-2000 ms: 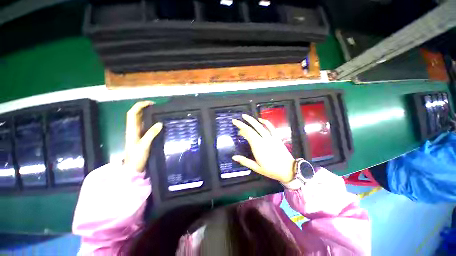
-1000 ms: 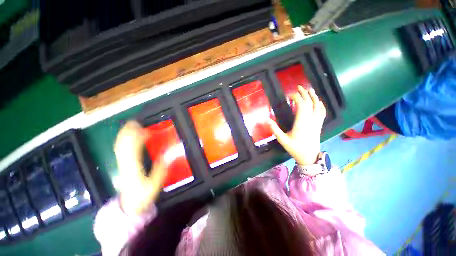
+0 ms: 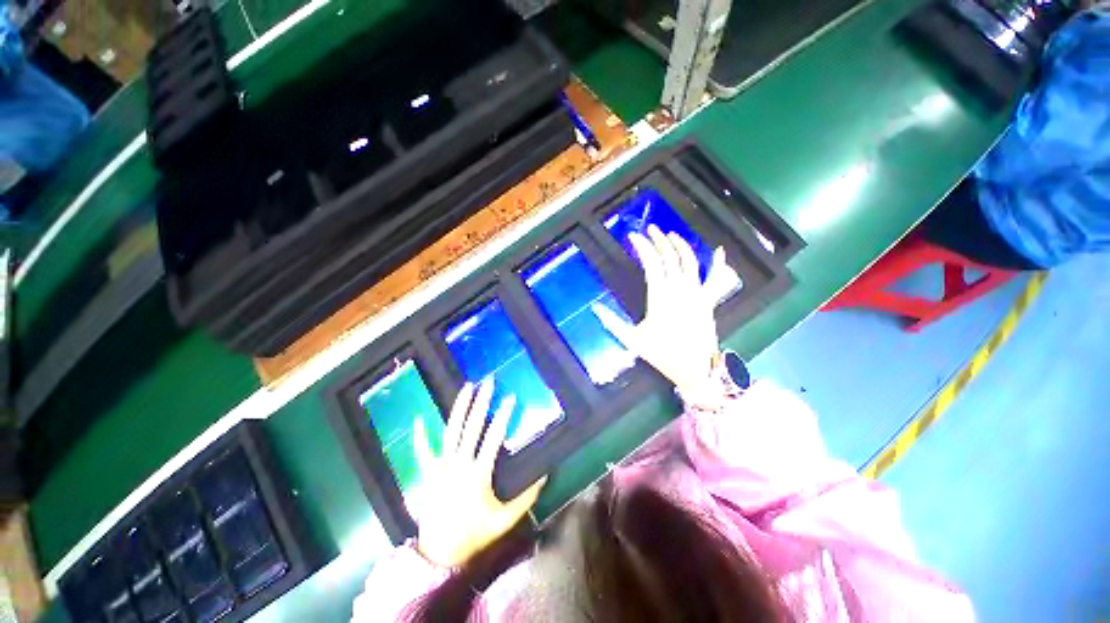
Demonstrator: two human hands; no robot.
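A black foam tray [image 3: 554, 347] lies slanted on the green bench with smartphones face up in its slots. The leftmost smartphone [image 3: 399, 409] shows a green screen. The second smartphone [image 3: 497, 353], the third smartphone [image 3: 572, 296] and the rightmost smartphone [image 3: 635, 214] show blue screens. My left hand [image 3: 469, 487] is spread over the lower part of the leftmost phone and the edge of the second, holding nothing. My right hand [image 3: 672, 310] is spread over the rightmost phone, thumb near the third phone, holding nothing. Whether the fingertips touch the glass cannot be told.
Stacked foam trays [image 3: 365, 183] stand on a wooden board [image 3: 450, 250] behind the bench edge. Another tray of dark phones [image 3: 183, 535] lies at the lower left. A metal upright [image 3: 696, 55] stands behind. A person's blue sleeve [image 3: 1053, 158] and a red stool [image 3: 925, 280] are at right.
The screens have gone from red, and white-text displays earlier, to blue and green. The view has turned. My left hand has moved over the leftmost phone's lower part; my right hand stays over the rightmost phone.
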